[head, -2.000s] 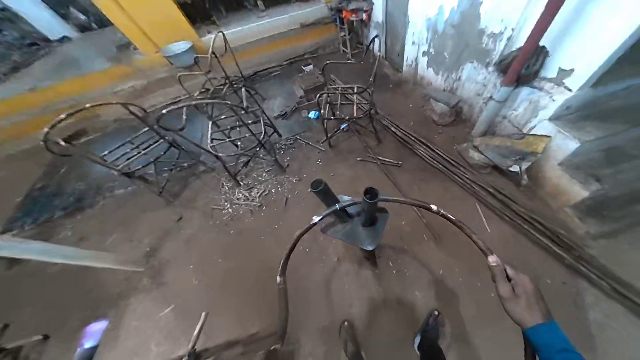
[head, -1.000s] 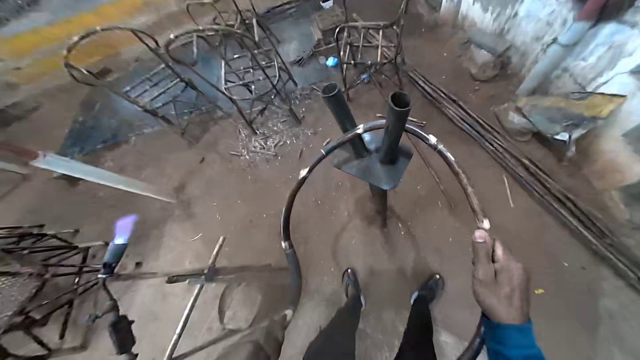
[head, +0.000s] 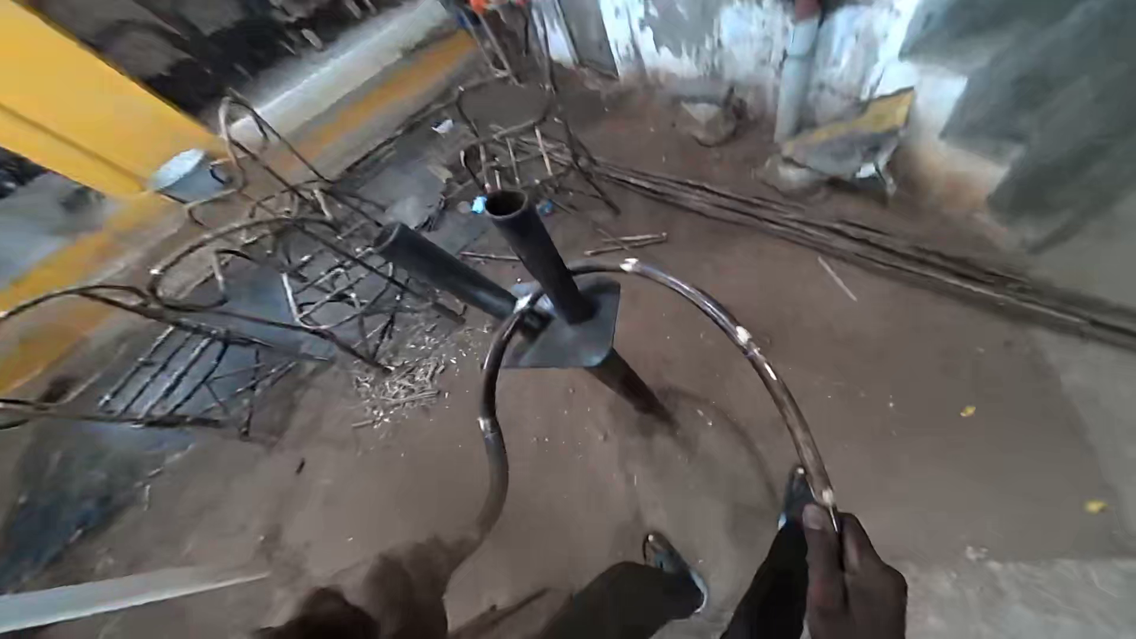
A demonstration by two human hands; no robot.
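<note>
A bent cane pole forms a wide arch in front of me, brown with pale joints. Its upper part passes between two upright dark metal pipes, which rise from a flat plate on a metal post. On the right, my right hand is closed around the cane near a pale joint, thumb along it. At the lower left my left hand, blurred and partly cut off by the frame's edge, grips the other side of the cane, which bends inward there. My feet stand below the arch.
Cane chair frames stand at the left, with offcuts on the floor beside them. Long poles lie along the right. A rubble block and a pipe are by the wall. A pale bar juts in at lower left.
The view has shifted, and the torch flame seen earlier at lower left is out of it. Both sides of the cane have come lower in view, and its left side now curves more unevenly.
</note>
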